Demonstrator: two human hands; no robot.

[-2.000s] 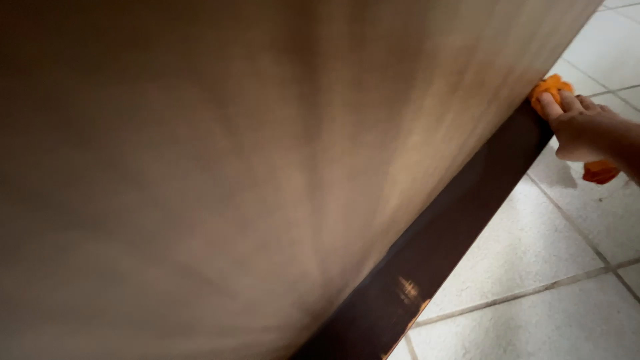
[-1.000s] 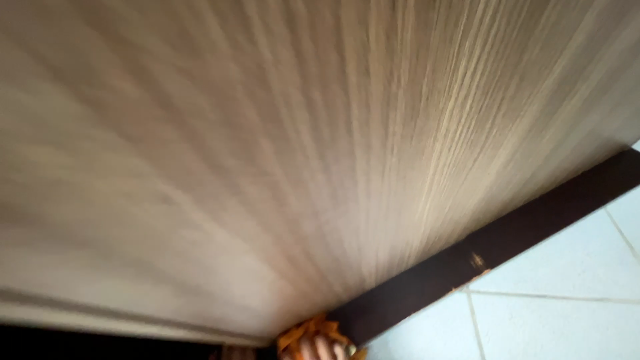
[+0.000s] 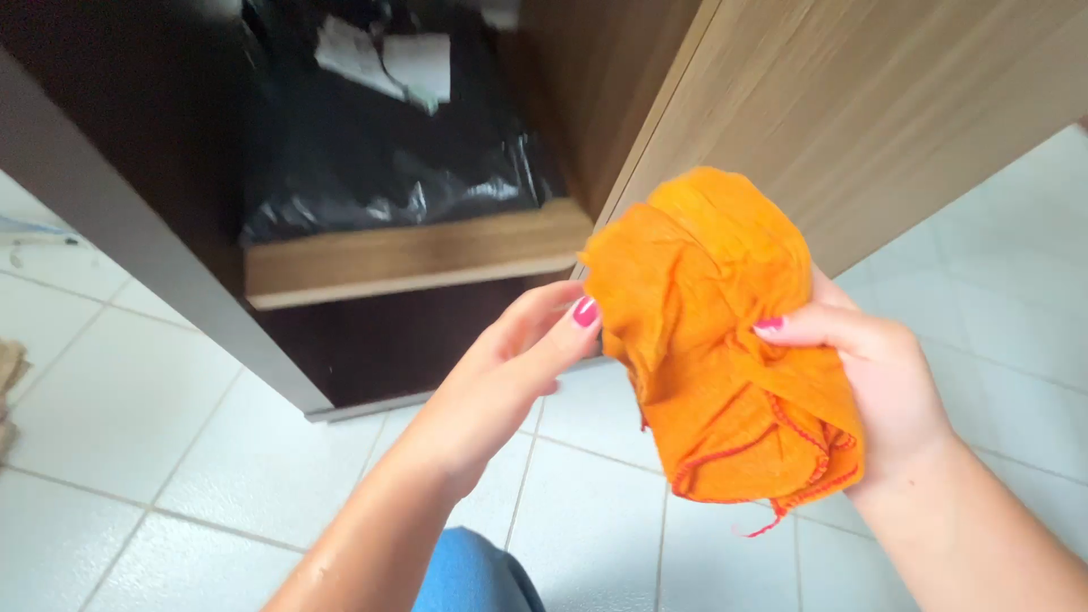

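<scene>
An orange cloth (image 3: 722,340) with red stitched edges is bunched up in front of me. My right hand (image 3: 884,365) grips it from the right, thumb pressed on top and the other fingers hidden behind it. My left hand (image 3: 518,365) is at the cloth's left edge, thumb and fingers against or just beside it; whether they pinch it cannot be told. Behind the hands stands an open wooden cabinet, its shelf (image 3: 416,251) carrying a black plastic bag (image 3: 382,161) with white paper pieces on it.
The cabinet's wood-grain door (image 3: 858,110) stands open at the right. A grey side panel (image 3: 170,229) runs down at the left. White floor tiles (image 3: 212,459) lie below. A knee in blue jeans (image 3: 472,574) shows at the bottom, a beige thing (image 3: 8,382) at the far left.
The orange cloth was at the dark bottom strip of a wood-grain panel; it is now held up between both hands. The view has turned to the open cabinet.
</scene>
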